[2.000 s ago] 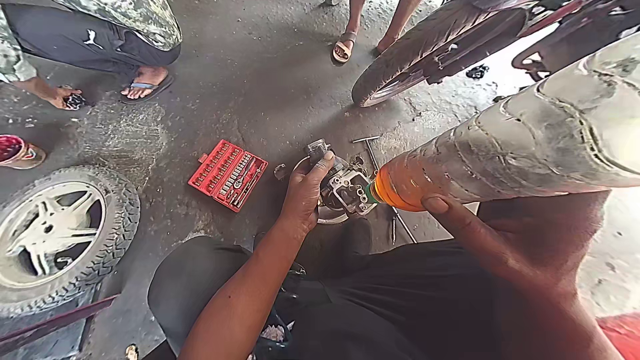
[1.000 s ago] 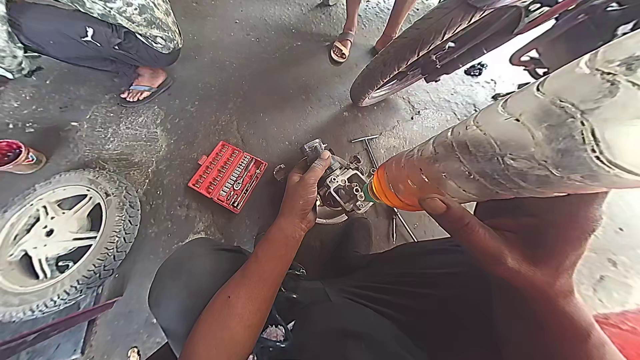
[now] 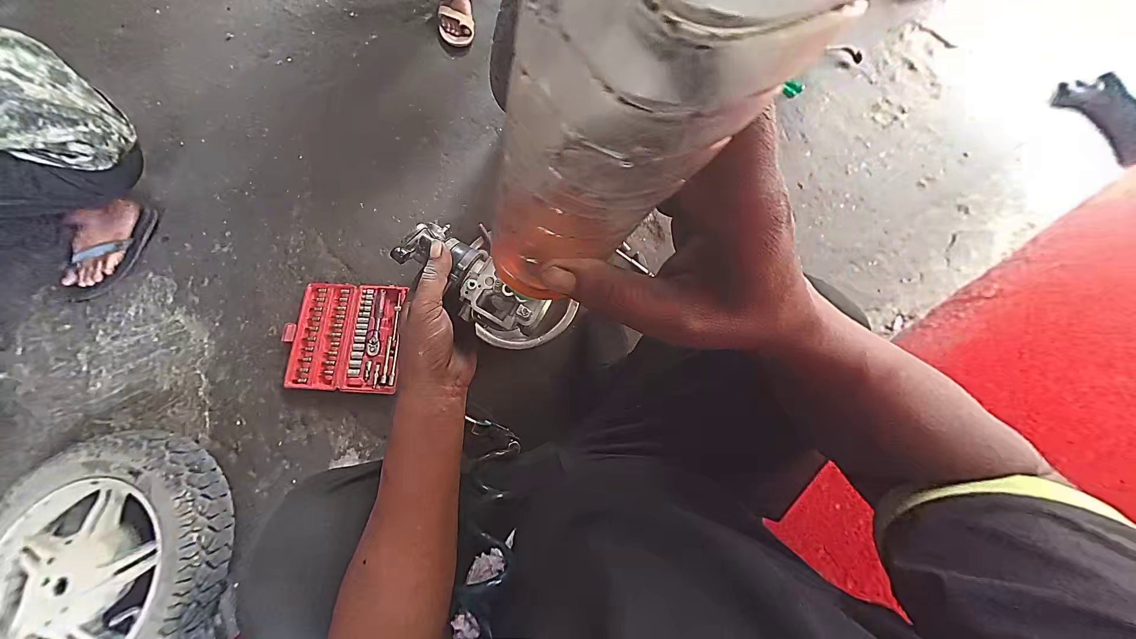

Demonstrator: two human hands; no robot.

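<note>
My left hand [image 3: 435,333] holds a metal carburetor [image 3: 497,297], its thumb on the upper left end of the part. A large scuffed clear plastic bottle [image 3: 621,115] with an orange lower end is tilted neck-down over the carburetor; its mouth is hidden. Around that orange end my right hand [image 3: 692,293] is closed, thumb at the front, the other fingers out of sight. Beneath the carburetor shows part of a round, pale rim [image 3: 532,337]. Just left of my left hand lies an open red socket set [image 3: 342,337] with sockets and a ratchet.
A spoked wheel with a knobbly tyre [image 3: 115,541] lies at the lower left. Another person's sandalled foot [image 3: 106,248] is at the left, and a second sandalled foot [image 3: 455,25] stands at the top. A red surface [image 3: 1021,355] is at the right.
The view has swung to the right. The bottle now stands more steeply over the carburetor. Both hands keep their holds.
</note>
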